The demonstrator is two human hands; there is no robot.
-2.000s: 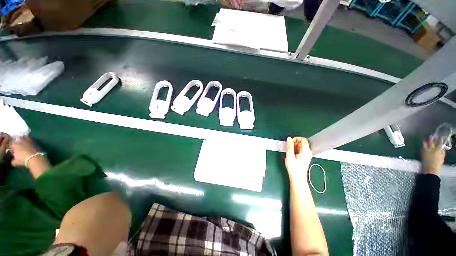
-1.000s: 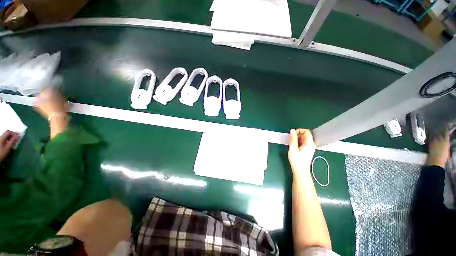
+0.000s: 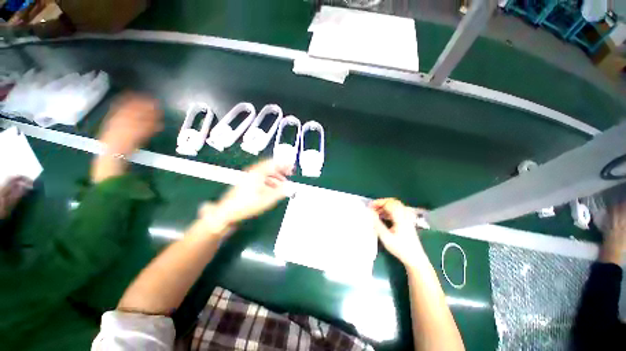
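Note:
A stack of white label sheets (image 3: 328, 233) lies on the green bench in front of me. Several white loop-shaped plastic housings (image 3: 312, 149) lie in a row on the belt. My left hand (image 3: 257, 188), slightly blurred, reaches over the near rail, its fingertips at the lower end of the fourth housing from the left (image 3: 286, 145); whether it grips anything is unclear. My right hand (image 3: 395, 223) is at the stack's upper right corner with fingers bent together; I cannot tell if it holds a sheet or sticker.
A green-sleeved worker's blurred hand (image 3: 130, 123) is over the belt at left, near plastic bags (image 3: 58, 96). A grey frame post (image 3: 535, 182) crosses at right. A rubber band (image 3: 454, 265) and bubble wrap (image 3: 535, 295) lie on the bench. White sheets (image 3: 364, 41) lie beyond the far rail.
My left hand has come into view and reached to the housings. My right hand has moved left from the rail by the post to the sheet stack's corner. The neighbour's hand has moved over the belt.

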